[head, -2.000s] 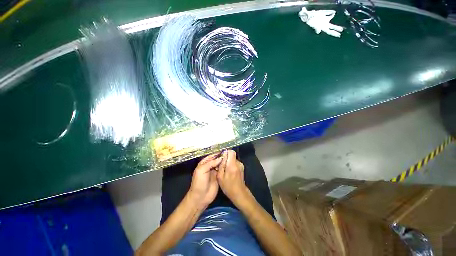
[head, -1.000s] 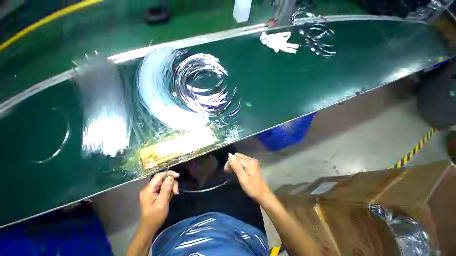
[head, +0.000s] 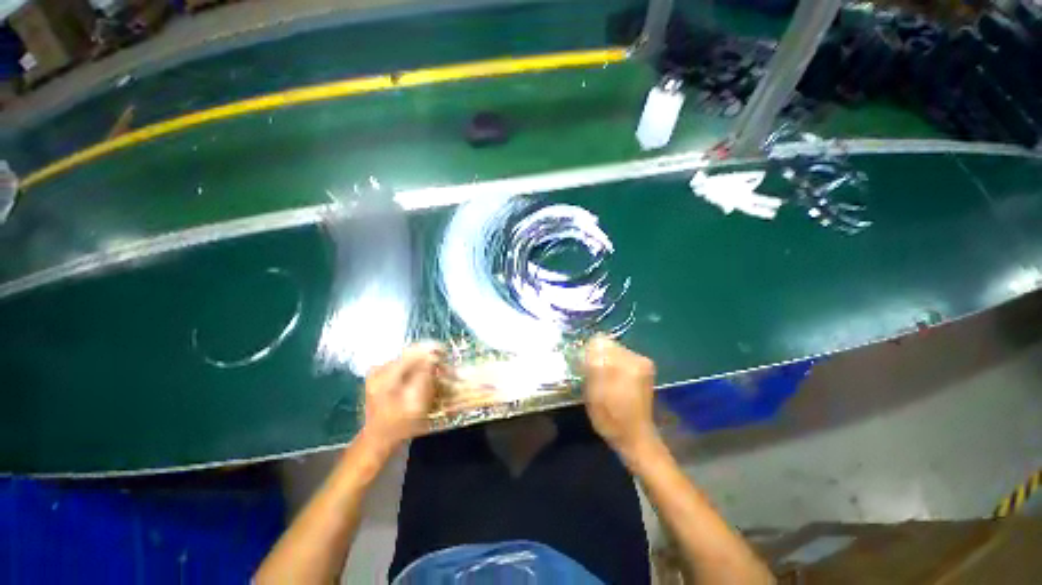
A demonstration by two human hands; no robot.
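Observation:
My left hand (head: 402, 394) is at the left end of the yellow-tan pad (head: 469, 394) at the table's front edge. My right hand (head: 619, 389) is at its right end. Both hands are blurred with fingers curled; whether a strand is between them does not show clearly. Beyond the pad lie a pale curved bundle of thin tubing (head: 466, 269) and, touching it on the right, a round coil of dark shiny strands (head: 529, 274). A straight glassy bundle (head: 375, 291) lies to the left.
Thin silvery arcs (head: 299, 314) lie at the left of the green table. A white glove (head: 740, 192) and dark loops (head: 825, 194) lie at the back right. A white bottle (head: 659, 114) stands beyond the rim. Blue bins (head: 137, 531) are below left, cardboard (head: 846, 554) below right.
My hands have moved up from over the lap to the pad and are apart at its two ends. The dark strand that was stretched between them no longer shows clearly. The view has tilted up.

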